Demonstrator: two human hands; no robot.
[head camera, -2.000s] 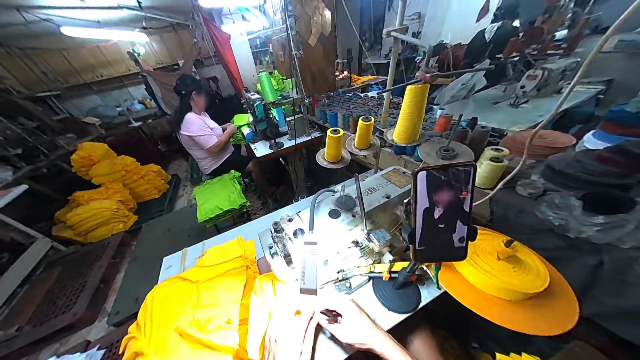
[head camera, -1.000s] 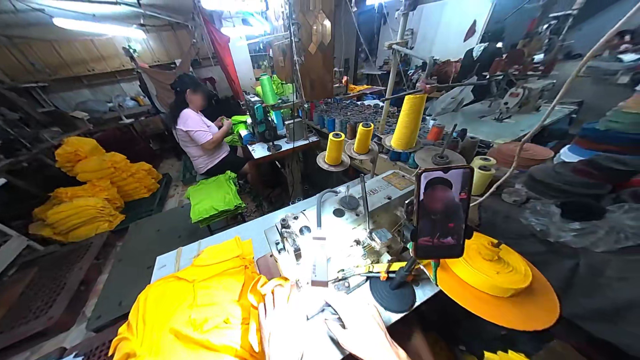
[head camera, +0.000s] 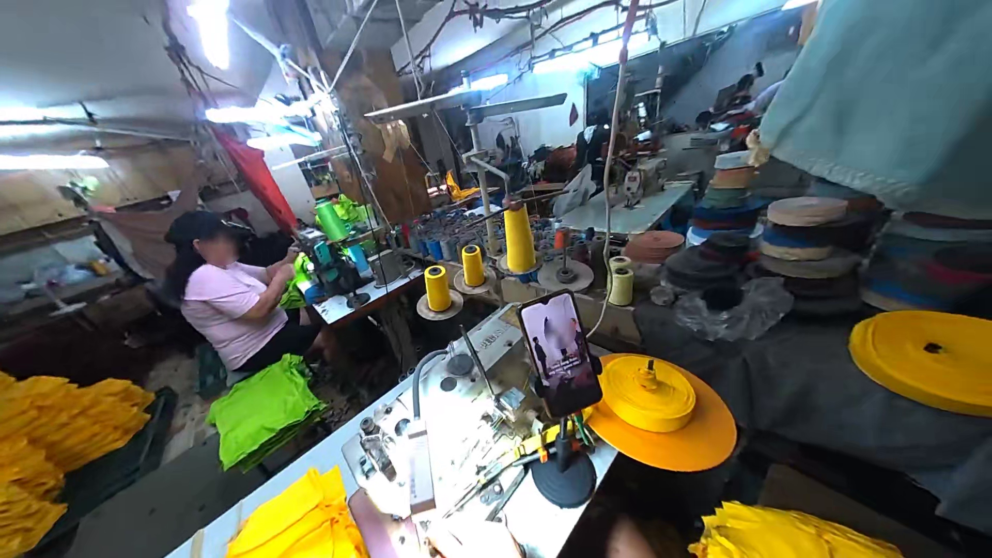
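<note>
At the bottom edge, overexposed by the work lamp, part of what appears to be my right hand lies by the front of an industrial sewing machine. Its fingers are washed out, and any hold is unclear. My left hand is not visible. Folded yellow fabric rests on the white machine table, left of the lamp head. Right of the machine, a phone stands upright on a black round-based holder. Tweezers or similar slim tools and a yellow-handled tool lie between machine and holder.
A yellow tape roll sits on an orange disc at right. Yellow thread cones stand behind the machine. Yellow fabric is piled at lower right, green fabric at left. A person works at another machine.
The view has swung right and up. My left hand, on the yellow fabric one second ago, is out of sight. The phone's picture has changed.
</note>
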